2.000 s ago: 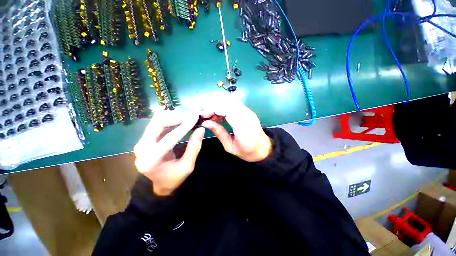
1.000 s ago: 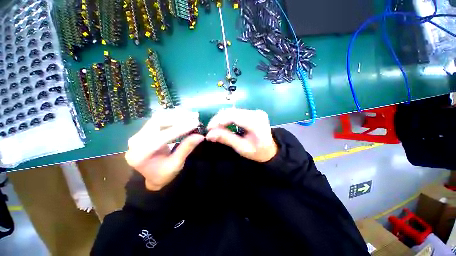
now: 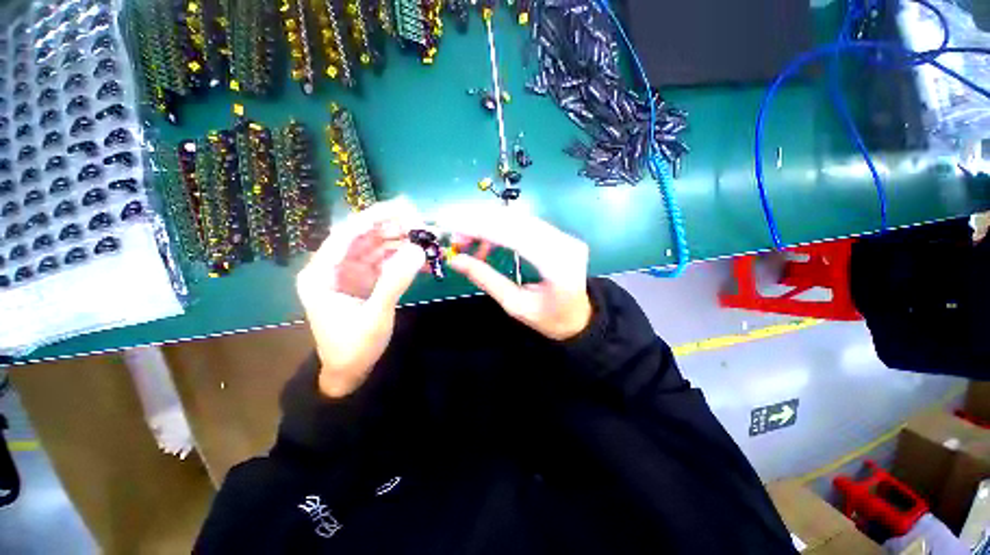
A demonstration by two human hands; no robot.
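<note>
A small dark unit (image 3: 428, 245) with a yellow-orange bit at its right side is held between both hands' fingertips, just in front of the bench edge. My left hand (image 3: 358, 287) grips its left side with thumb and fingers. My right hand (image 3: 527, 271) has thumb and forefinger at its right side, touching the yellow bit. The fingers hide part of the unit. Green circuit board strips (image 3: 258, 190) with yellow bits lie in two rows on the left. A pile of black housings (image 3: 613, 136) lies right of the centre.
A clear blister tray (image 3: 71, 163) of domed black parts is far left. Small round components (image 3: 510, 193) lie along a thin pale strip (image 3: 496, 81). A light-blue coiled cord (image 3: 671, 217), blue cable loops (image 3: 765, 163) and a black pad (image 3: 716, 41) are right. A red stool (image 3: 790, 284) stands beyond the bench edge.
Both hands have shifted up a little, and the left hand has turned, so the unit between the fingertips shows more. The yellow bit now shows at the right fingertips.
</note>
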